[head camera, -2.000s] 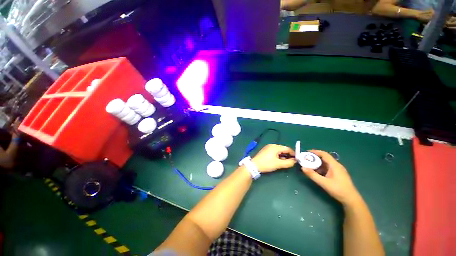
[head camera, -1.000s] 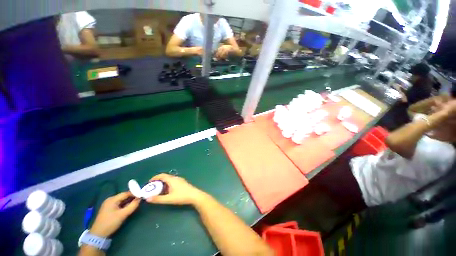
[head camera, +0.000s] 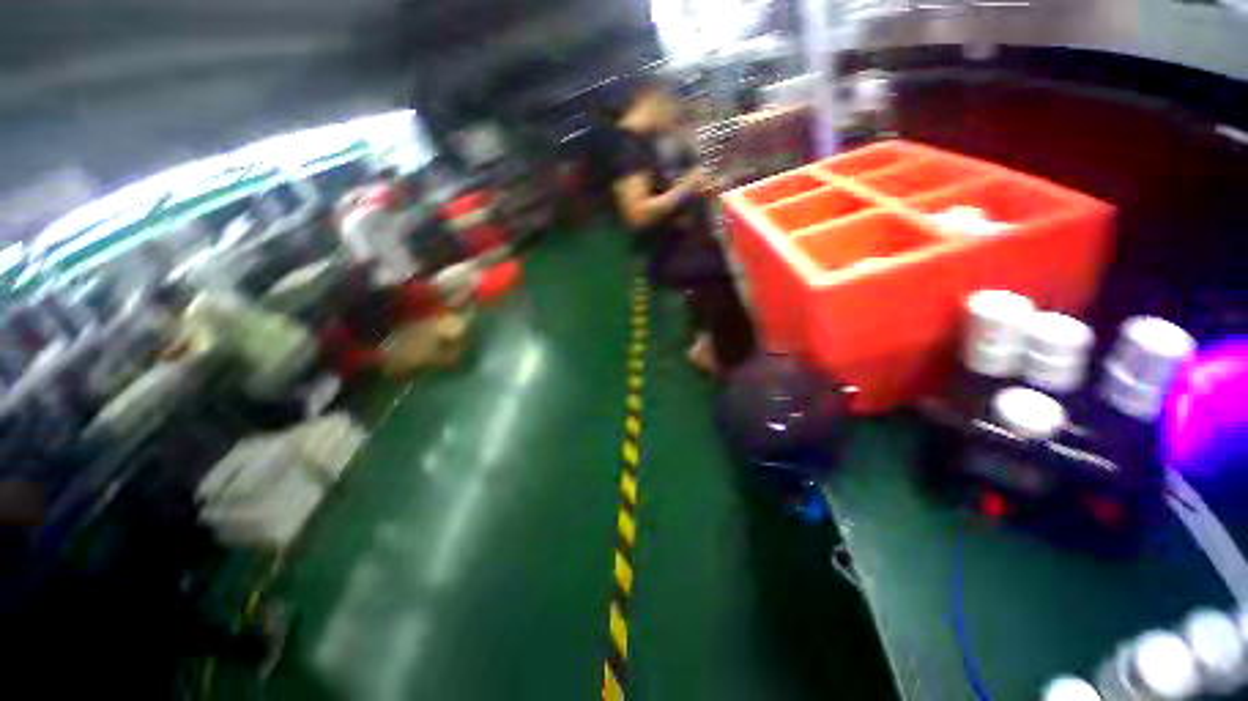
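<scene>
Neither of my hands is in the picture. Nearest in front is the green bench corner (head camera: 890, 548) at the right. A black power box (head camera: 1020, 473) stands on it, with small red lights and short columns of white cases (head camera: 1057, 351) on top. A blue cable (head camera: 964, 630) runs down from the box. More white cases (head camera: 1166, 663) stand at the lower right edge, partly cut off. The picture is blurred.
A red divided bin (head camera: 890, 308) stands behind the box. A round black object (head camera: 783, 411) is beside the bench corner. A yellow-black floor line (head camera: 628, 479) runs along the aisle. A person (head camera: 661, 206) is beyond the bin, with blurred people and goods at left.
The view has swung far to the left, from the bench and red mats to the aisle and red bin. Both hands and the held open case have left the picture.
</scene>
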